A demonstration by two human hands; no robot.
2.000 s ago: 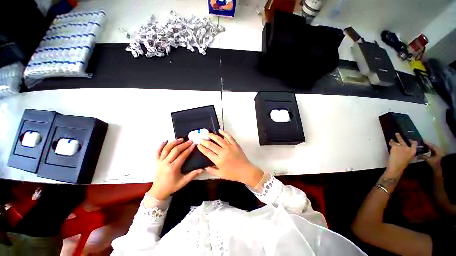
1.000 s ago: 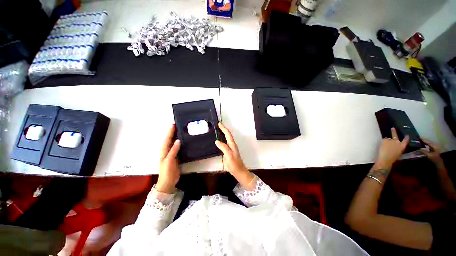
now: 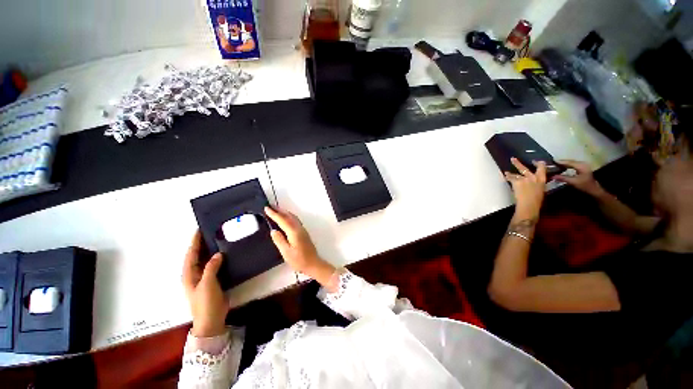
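Observation:
A black box (image 3: 251,262) with a rounded cutout lies in front of me, slightly tilted to the left. A glossy white device (image 3: 239,227) with a small blue mark sits in the cutout. My left hand (image 3: 204,289) grips the box's left edge, thumb on its lower left part. My right hand (image 3: 295,241) holds its right edge near the middle. The underside of the box is hidden.
A filled box (image 3: 353,194) stands to the right, two more (image 3: 55,330) at lower left. Behind are a cable pile (image 3: 178,99), a black stack (image 3: 357,87) and bagged white items (image 3: 29,144). A neighbour's hands (image 3: 530,182) touch a black box (image 3: 517,152).
The view has turned to the right, so the table things appear shifted left. Both my hands still hold the same box by its sides. The neighbour's hands remain on their box.

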